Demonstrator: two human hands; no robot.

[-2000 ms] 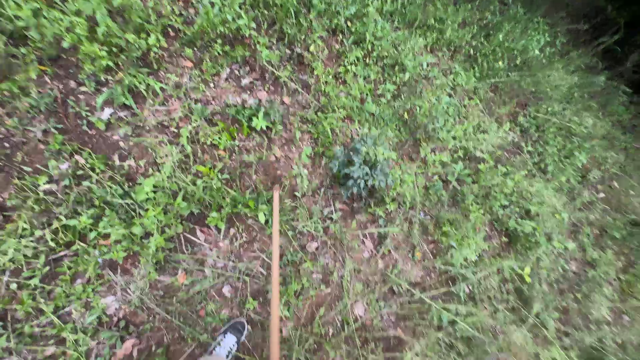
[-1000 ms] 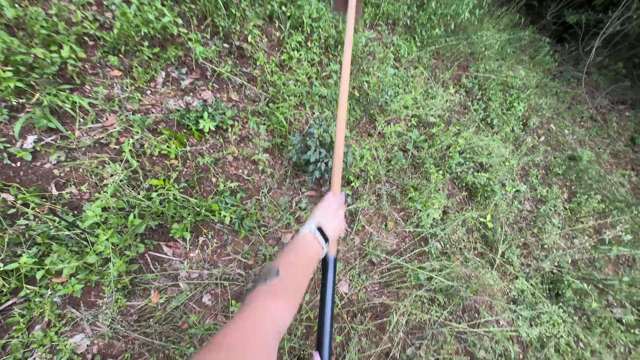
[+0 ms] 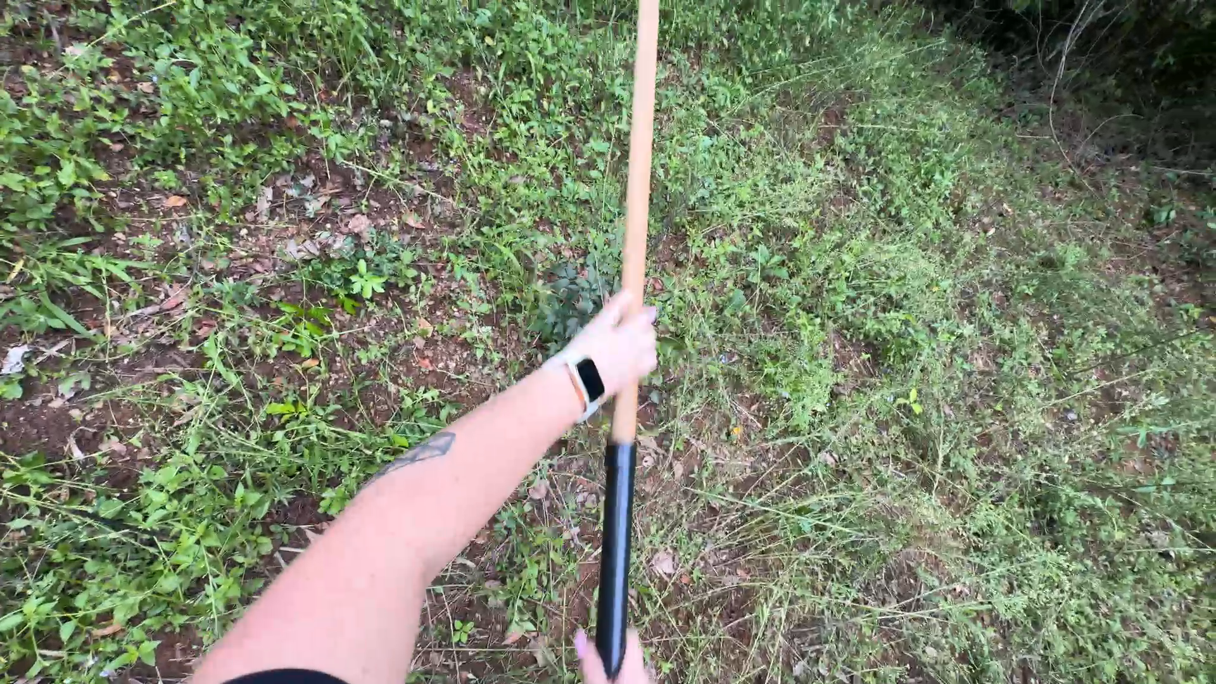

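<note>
A long wooden pole (image 3: 639, 180) with a black grip (image 3: 617, 541) at its lower end runs almost upright through the middle of the head view. My left hand (image 3: 622, 347) is closed around the bare wood above the black part, with a smartwatch (image 3: 589, 378) on the wrist. At the bottom edge my right hand (image 3: 613, 660) holds the end of the black grip; most of this hand is cut off by the frame. The far end of the pole lies beyond the top edge, out of sight. A dark-leaved plant (image 3: 565, 299) grows just left of my left hand.
Low green weeds (image 3: 228, 85) and grass (image 3: 855, 313) cover the ground around the pole. Brown soil with dry leaves (image 3: 323, 214) shows on the left. Dark undergrowth with thin bare twigs (image 3: 1059, 76) stands at the top right.
Two seconds ago only the pole was visible, with a shoe beside it; one second ago my left hand was on it. Now the right hand shows more plainly at its lower end.
</note>
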